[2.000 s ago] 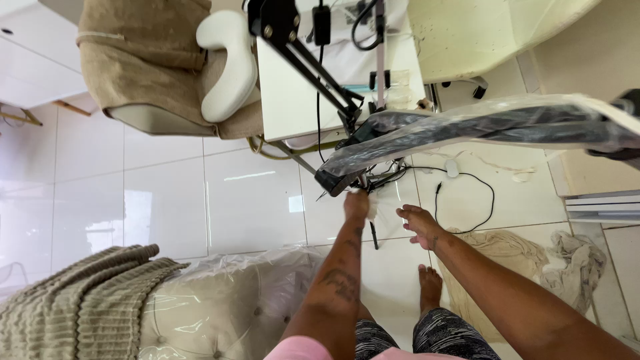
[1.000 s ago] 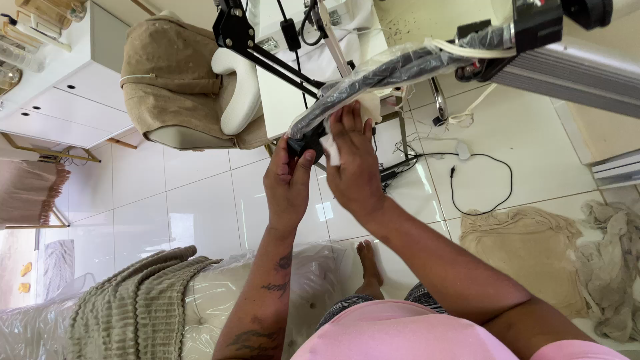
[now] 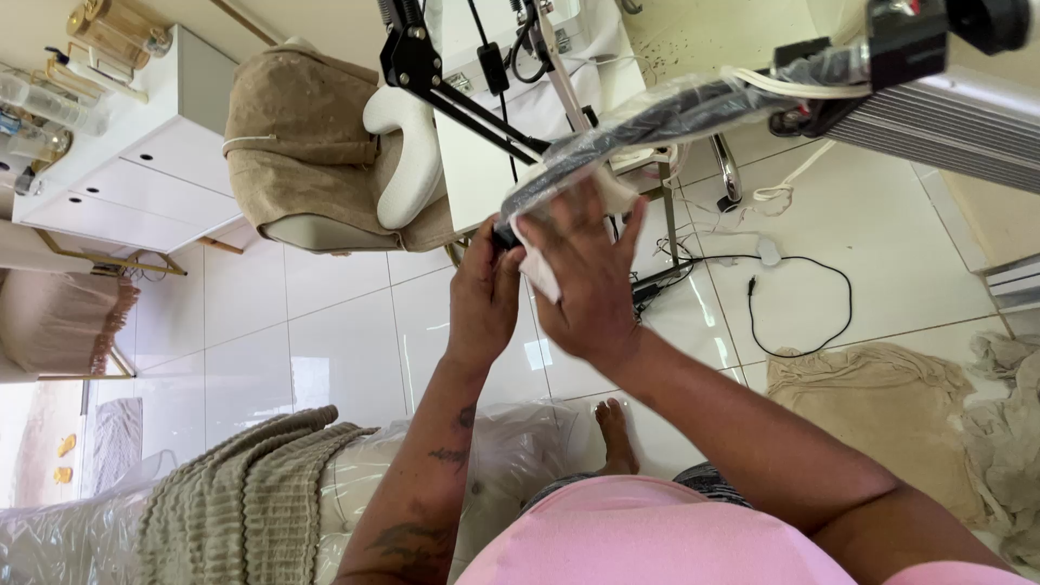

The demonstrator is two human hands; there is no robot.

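Observation:
A dark curved arm wrapped in clear plastic (image 3: 650,122) runs from a black bracket at the upper right down to the middle. My left hand (image 3: 486,292) grips the black end piece (image 3: 505,236) of this arm. Against the arm's lower side, just right of that end, my right hand (image 3: 581,260) presses a white cloth (image 3: 538,264), its fingers partly spread and blurred. Behind them, a black jointed metal arm (image 3: 455,97) slants down over a white table (image 3: 471,187).
A chair with a brown cover (image 3: 301,146) and a white neck pillow (image 3: 406,154) stands left of the table. A black power cord (image 3: 849,301) loops on the tiles. Beige cloth (image 3: 869,414) lies at right; a plastic-covered padded bench with a ribbed throw (image 3: 244,496) is at lower left.
My left hand, out of sight or unclear two seconds ago, now holds the arm's end. The plastic-wrapped arm sits higher over the table. My right hand has shifted slightly along it with the cloth.

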